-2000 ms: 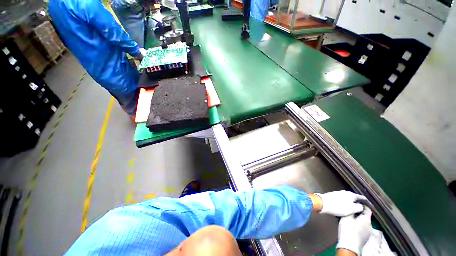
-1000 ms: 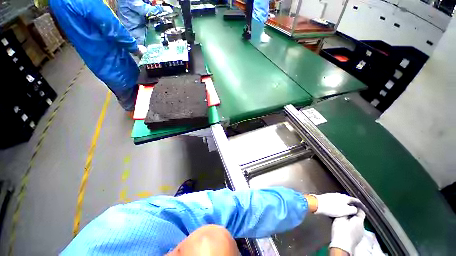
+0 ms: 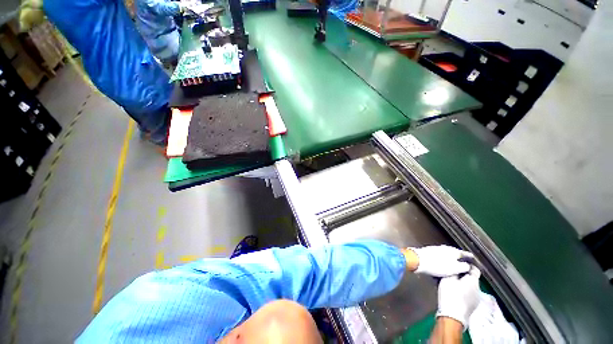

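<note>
My left hand (image 3: pixel 440 261), in a white glove, reaches across from the left in a blue sleeve, over the metal plate (image 3: pixel 403 295) by the right conveyor rail (image 3: pixel 464 232). My right hand (image 3: pixel 459 295), also white-gloved, comes up from the bottom edge and meets its fingertips. Something small and dark shows at the left fingertips; whether it is held is unclear. A crumpled white cloth (image 3: pixel 494 324) lies beside my right hand, near a green mat (image 3: pixel 418 332).
Metal crossbars (image 3: pixel 366 205) join the right rail and the left rail (image 3: pixel 302 205). A black foam block (image 3: pixel 228 131) and a populated board (image 3: pixel 208 66) are on the left bench. A person in a blue smock (image 3: pixel 111 54) stands beside it. Black bins (image 3: pixel 501 80) stand at back right.
The view has shifted slightly, so the scene sits a little further left and up. Both hands stay together by the right rail. The person in blue has moved their upper body and arm.
</note>
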